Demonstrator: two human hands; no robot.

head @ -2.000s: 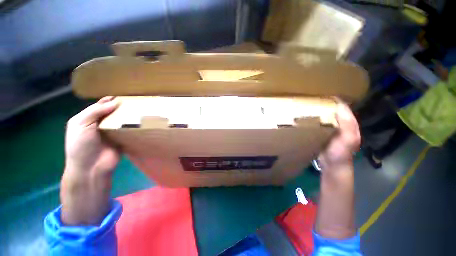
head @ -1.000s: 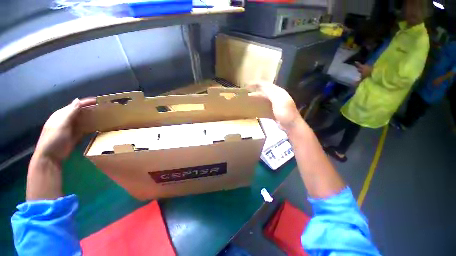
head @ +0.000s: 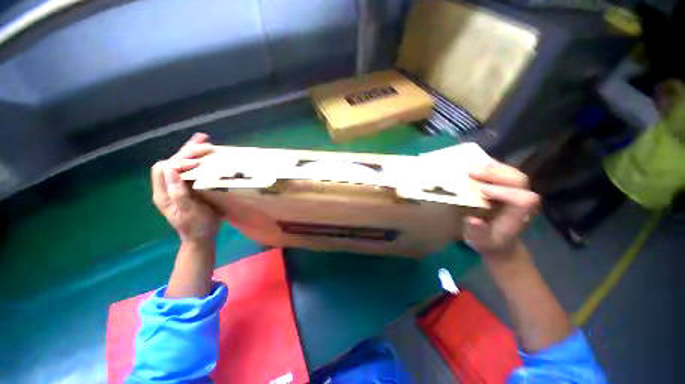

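The brown carton stands on its edge over the green bench, its narrow side up and its dark label facing me, blurred. Its lid lies folded over the top, with notched tabs hanging at the front edge and a handle slot in the middle. My left hand holds the carton's left end. My right hand holds its right end, where a pale flap sticks up. A flat red sheet lies on the bench nearer me.
A closed carton lies at the back of the green bench, beside a large open carton. A small white tag and red items are at lower right. A person in yellow-green is at far right.
The lid, upright before, is now folded down over the carton's top. Both hands have moved to the carton's upper end corners. The closed carton behind has come into view.
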